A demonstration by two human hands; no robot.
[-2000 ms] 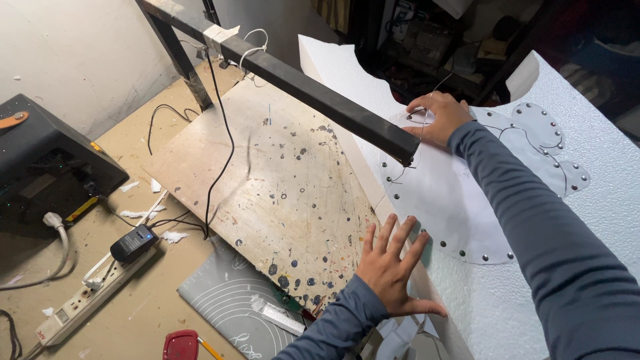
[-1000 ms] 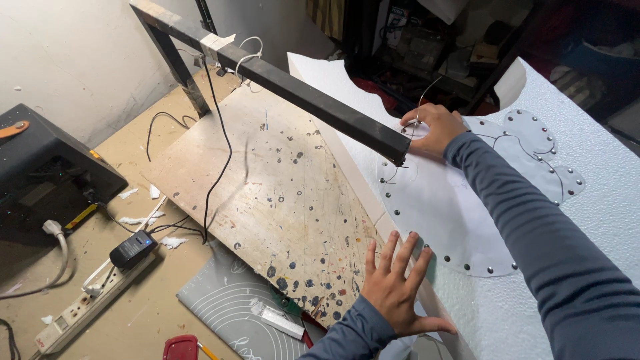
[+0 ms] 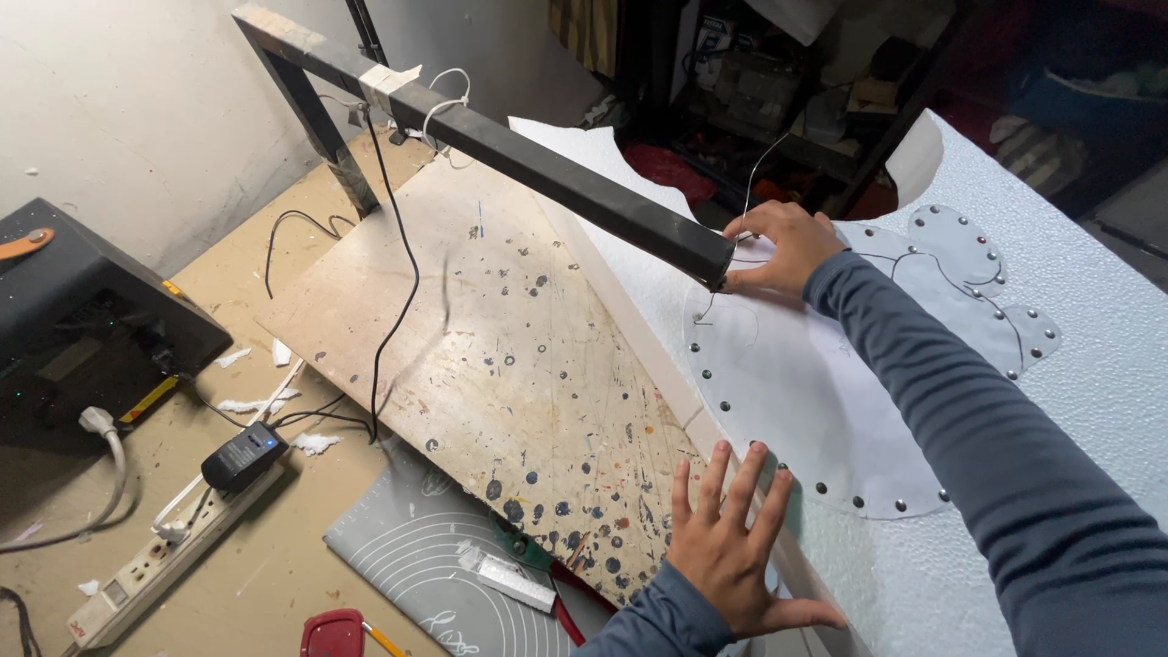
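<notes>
A large white foam sheet (image 3: 1077,456) lies over the paint-spotted board (image 3: 511,365). On it a paper template (image 3: 821,392) with drawn lines is fixed by several dark round-headed pins. My right hand (image 3: 785,251) is at the template's upper edge, thumb and fingers curled around the free end of a black metal bar (image 3: 547,173), by a thin wire (image 3: 750,182); whether it grips anything is unclear. My left hand (image 3: 730,543) rests with spread fingers on the foam sheet's near edge, holding nothing.
At the left stand a black device (image 3: 91,319) and a power strip (image 3: 173,557) with an adapter (image 3: 245,456). A black cable (image 3: 415,274) hangs from the bar across the board. Below are a grey mat (image 3: 401,538), red-handled pliers (image 3: 566,584) and a red lid (image 3: 333,634).
The foam sheet with its template has shifted slightly toward the lower left relative to the bar. Both hands keep nearly the same poses.
</notes>
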